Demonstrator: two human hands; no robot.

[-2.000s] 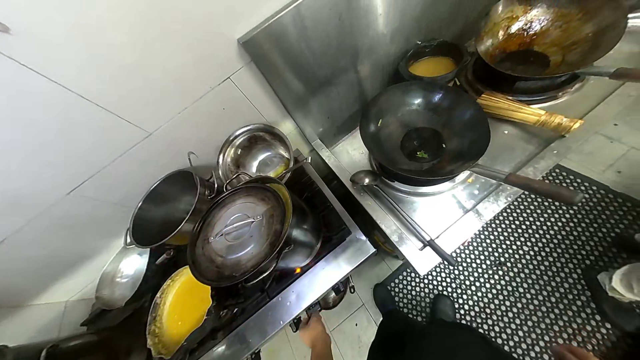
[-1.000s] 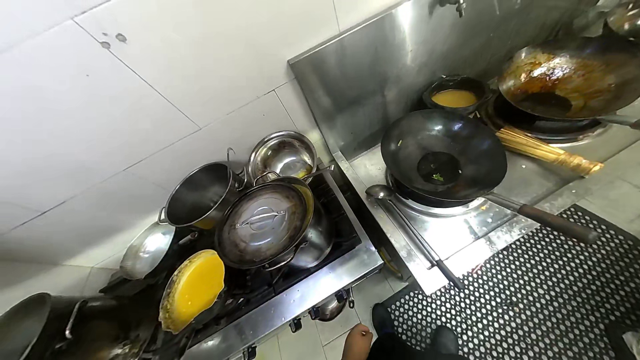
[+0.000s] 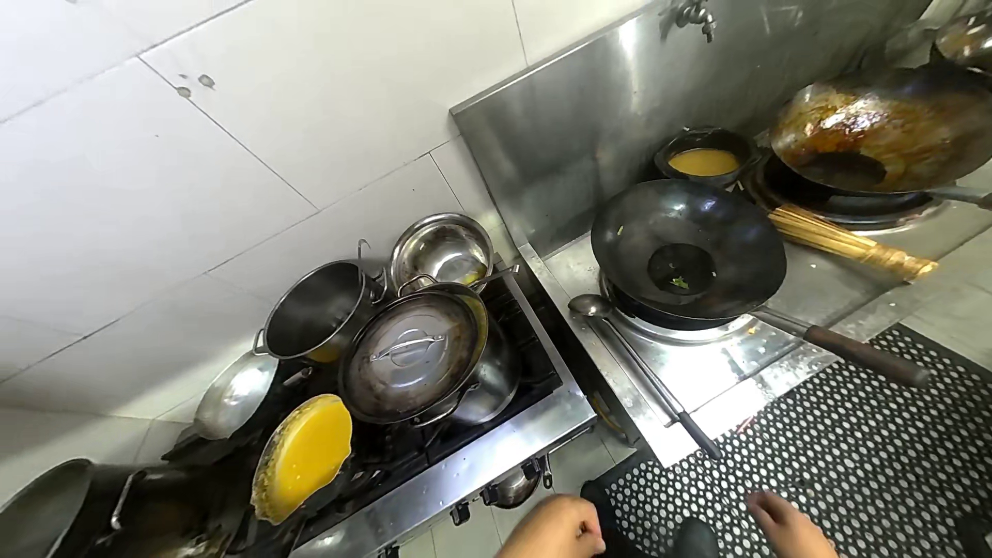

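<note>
Both hands are low in the head view. My left hand [image 3: 556, 527] is curled with nothing visible in it, just in front of the stove's steel front edge and knobs. My right hand [image 3: 784, 525] hangs over the perforated mat, cut by the lower edge; no held thing shows. A black wok [image 3: 688, 248] with a wooden handle sits on the wok burner, bits of green in it. Left of it lies a long-handled ladle [image 3: 643, 360]. On the stove stand a lidded pot [image 3: 411, 353], an open deep pot [image 3: 314, 314] and a pan of yellow liquid [image 3: 306, 457].
A stained wok [image 3: 891, 136] rests on the right burner, beside a bamboo brush [image 3: 852, 242]. Behind the black wok is a bowl of brownish liquid [image 3: 705, 159]. A metal bowl [image 3: 442, 252] stands against the tiled wall. A gap separates the stove from the wok range. A black perforated mat [image 3: 837, 449] covers the floor.
Two seconds ago my left hand was at the stove's front knobs; now it is away from them, curled. My right hand has come into fuller view since a second ago. The view has shifted.
</note>
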